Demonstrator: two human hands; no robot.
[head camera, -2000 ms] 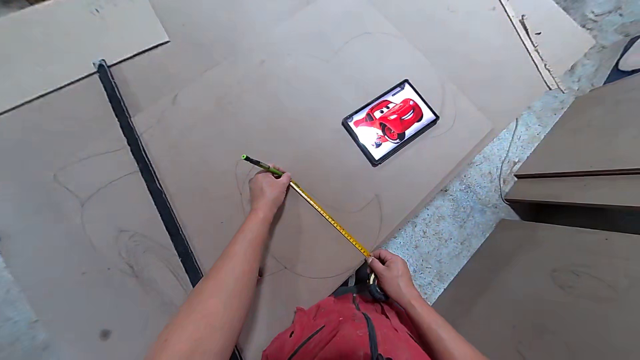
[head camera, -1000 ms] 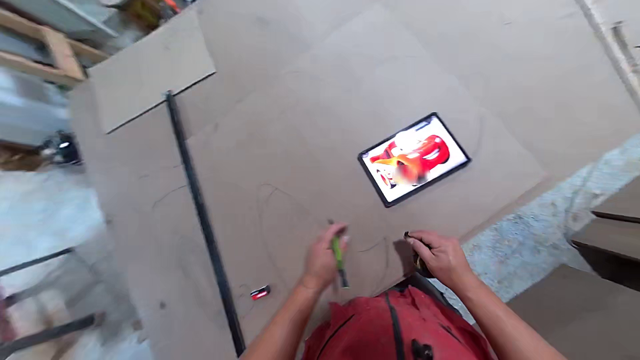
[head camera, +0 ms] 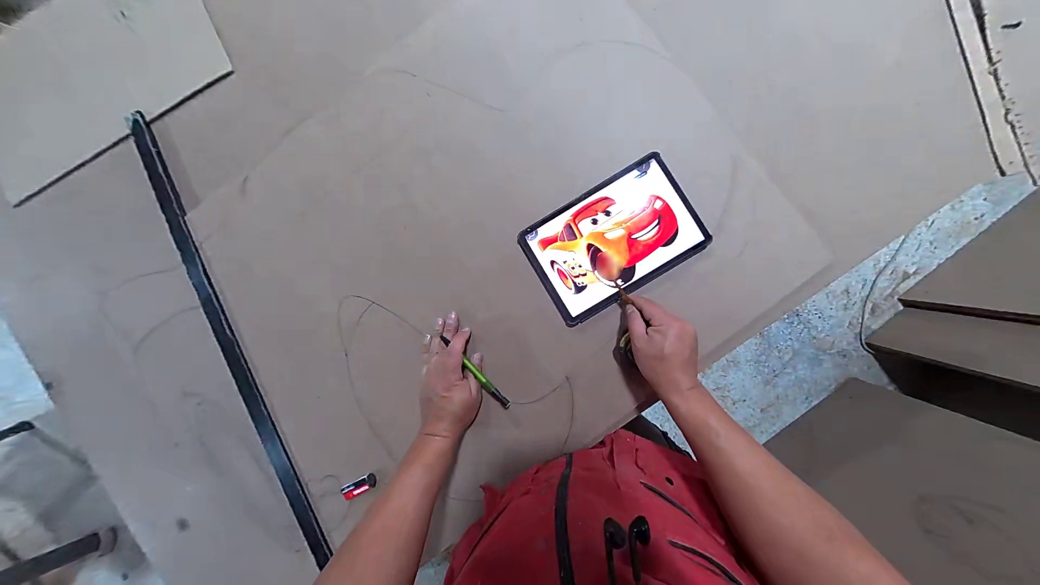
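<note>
My left hand (head camera: 452, 378) rests on the brown board (head camera: 455, 203) with a green pencil (head camera: 485, 382) held between its fingers. In my right hand (head camera: 662, 345) is a tape measure (head camera: 624, 348), mostly hidden under the palm; a finger or the tape's end reaches the lower edge of a tablet (head camera: 561, 301). The tablet lies flat and shows a red cartoon car. Curved pencil lines are drawn on the board around my left hand. A small red and black object (head camera: 358, 487) lies left of my left forearm.
A long dark metal bar (head camera: 236, 349) lies along the left side of the board. A pale panel (head camera: 106, 89) is at the upper left. At the right are brown boards or boxes (head camera: 967, 341) beyond a strip of speckled floor (head camera: 780, 390).
Two seconds ago the yellow tape stretched between both hands; the long blade is no longer out. My right hand has moved up to the tablet's lower edge.
</note>
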